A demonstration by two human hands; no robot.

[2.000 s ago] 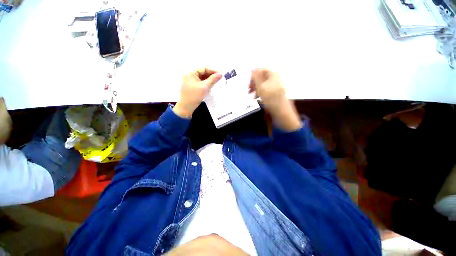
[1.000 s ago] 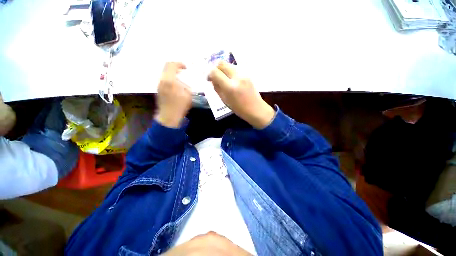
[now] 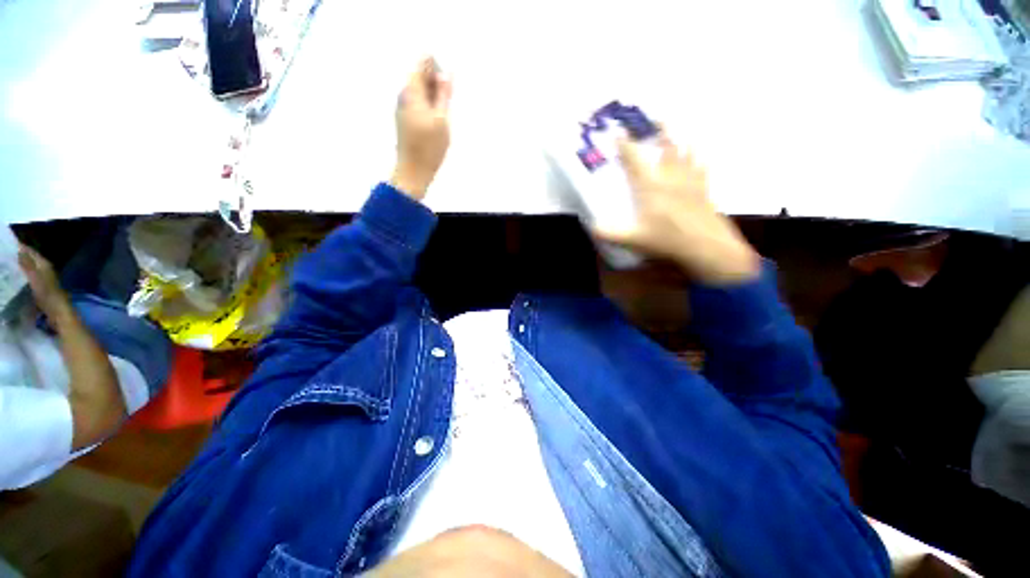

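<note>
A white retail box (image 3: 616,203) with a dark purple-and-black print at its far end lies at the table's front edge, right of centre, slightly blurred. My right hand (image 3: 678,203) is over the box, fingers spread on its right side; whether it grips the box or only rests on it I cannot tell. My left hand (image 3: 422,130) is over the tabletop to the left, away from the box, its thumb and fingertips close together. Whether something tiny is between these fingertips I cannot tell.
A smartphone (image 3: 233,47) lies on a patterned pouch at far left, its strap (image 3: 235,181) hanging over the table edge. A stack of boxes (image 3: 937,43) stands at far right beside crumpled clear plastic (image 3: 1011,104). People sit on both sides. A yellow-and-clear bag (image 3: 209,288) is below the table.
The box has moved right with my right hand, which has opened out from its closer hold. My left hand has moved away from the box, forward over the table.
</note>
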